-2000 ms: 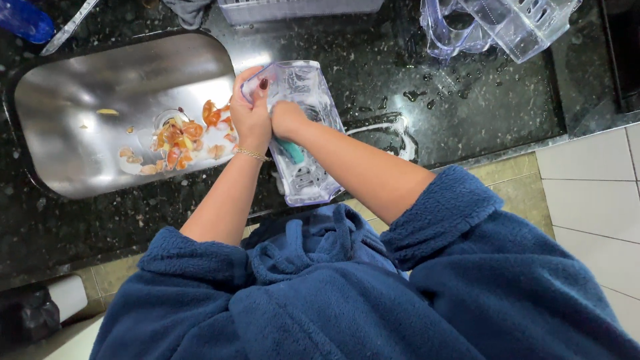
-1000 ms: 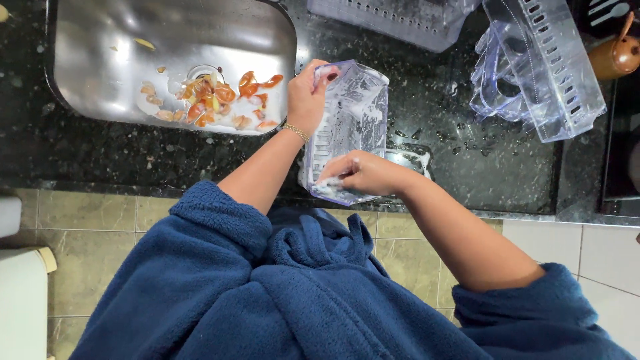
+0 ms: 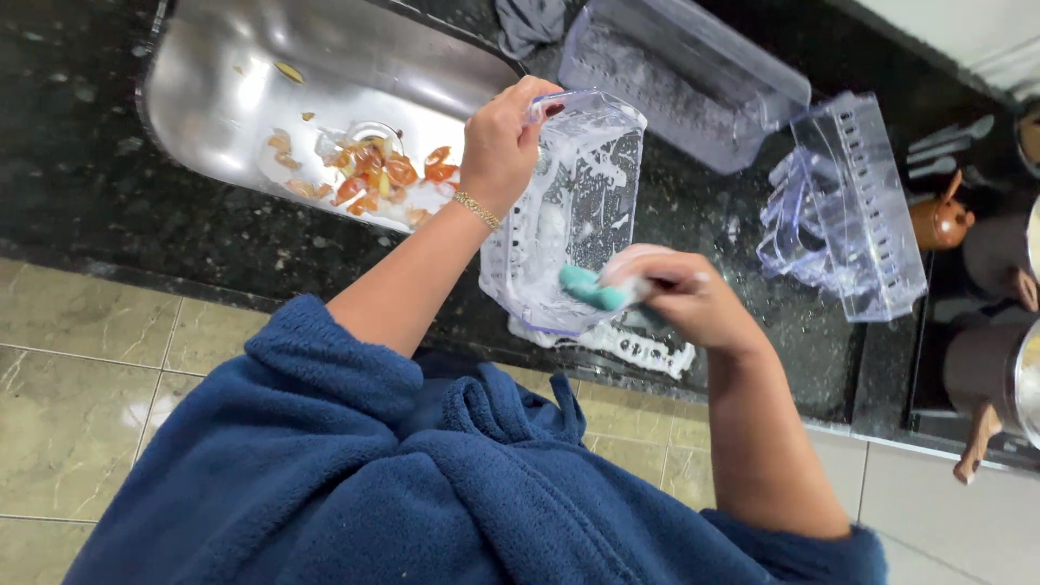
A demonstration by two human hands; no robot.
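My left hand (image 3: 505,140) grips the upper left rim of a clear plastic bin (image 3: 605,195), which is coated with soap suds and tilted over the dark stone counter. In my right hand (image 3: 678,288) is a teal sponge (image 3: 591,287), held against the suds at the bin's lower end. The fingers of that hand are slightly blurred and foamy. Under the bin's lower edge lies a patch of foam (image 3: 642,348) with round gaps in it.
A steel sink (image 3: 244,106) holds orange and brown peels (image 3: 378,171). Behind the bin stand another clear bin (image 3: 691,81) and a grey cloth (image 3: 528,24). Clear perforated plastic parts (image 3: 865,211) lie at right, near a brown pot (image 3: 941,223) and pans with wooden handles (image 3: 977,443).
The sponge, mostly hidden in my right hand a second ago, now shows at the bin's lower end. My left hand has stayed on the rim. The view has shifted and tilted.
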